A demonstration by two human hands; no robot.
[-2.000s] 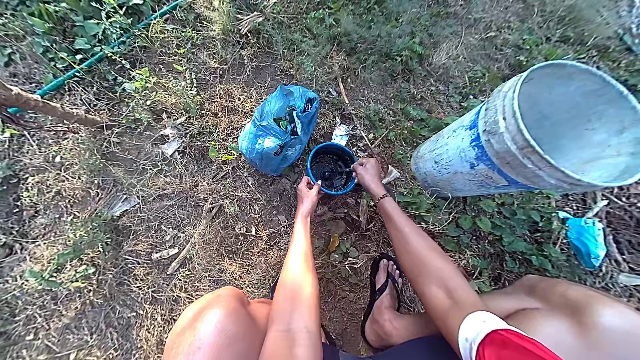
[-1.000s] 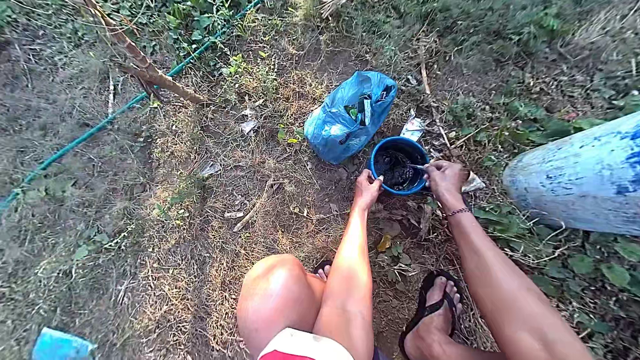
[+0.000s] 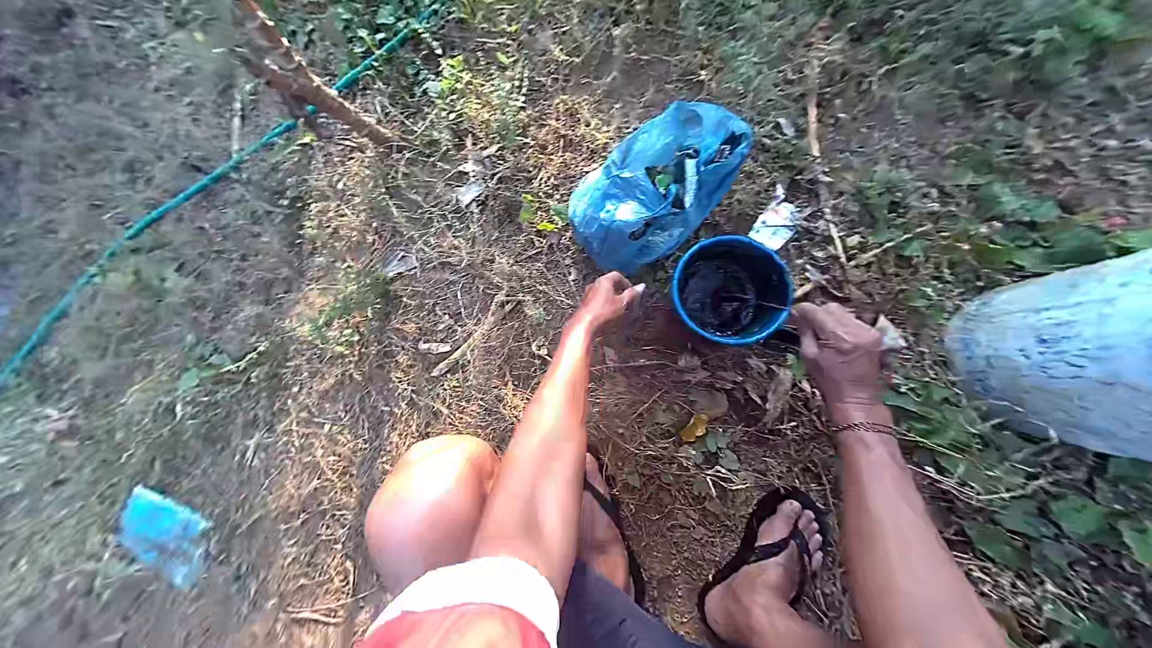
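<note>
A round blue plastic container [image 3: 731, 290] with dark contents stands on the soil in front of me. My right hand [image 3: 839, 349] is at its right rim, fingers closed around the dark handle of a tool that reaches over the rim; the tool's kind cannot be told. My left hand [image 3: 612, 299] is a little to the left of the container, apart from it, fingers bent, with a small pale spot at the fingertips that may be a nail or a scrap. Just behind the container sits a blue plastic bag [image 3: 621, 211] with mixed items in its open top.
A large blue and white drum [image 3: 1062, 351] lies or stands at the right. A green hose [image 3: 193, 187] crosses the left side, near a bare branch [image 3: 315, 90]. A blue plastic scrap [image 3: 162, 533] lies lower left, and a white wrapper [image 3: 776, 223] behind the container.
My left hand has let go of the container's rim and moved left of it. My right hand stays at the right rim. The view has swung left.
</note>
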